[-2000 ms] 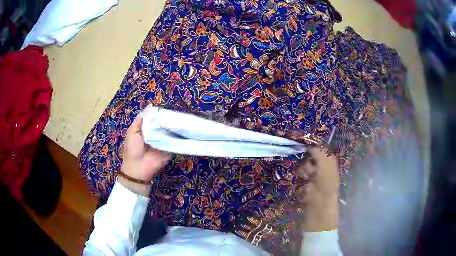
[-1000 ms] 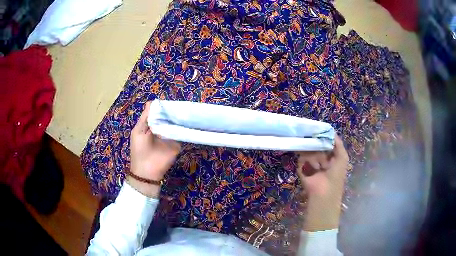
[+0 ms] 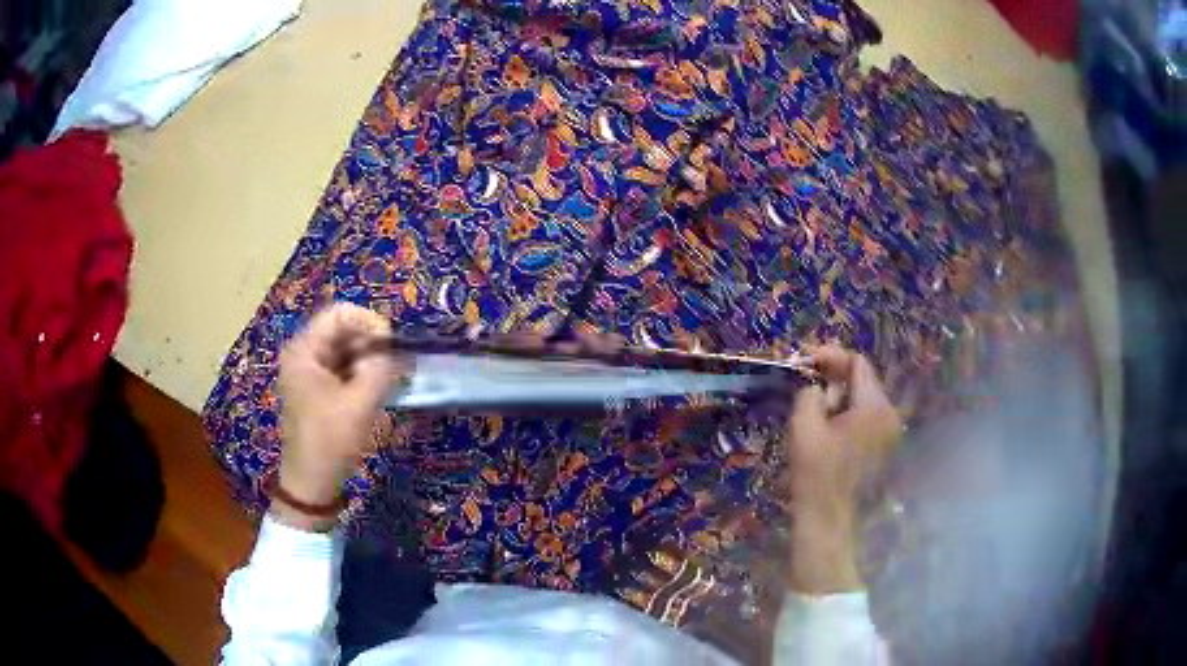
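Note:
The printed garment [image 3: 521, 221], dark blue with orange, red and white motifs, lies spread in front of me. Its pale lining [image 3: 547, 385] shows as a narrow, blurred strip below a dark printed edge stretched between my hands. My left hand [image 3: 339, 390] grips the left end of this edge with bent fingers. My right hand [image 3: 840, 410] pinches the right end between thumb and fingers. The fingertips are partly blurred.
The tan table [image 3: 234, 221] shows at left. White cloth [image 3: 169, 59] lies at upper left, red cloth [image 3: 59, 286] at the left edge. A second printed garment [image 3: 963, 195] lies at right, partly behind a pale blur. A brown wooden surface [image 3: 195, 546] shows at lower left.
The wide pale lining between my hands has narrowed to a strip, and a dark printed edge now shows above it. My left hand has moved left.

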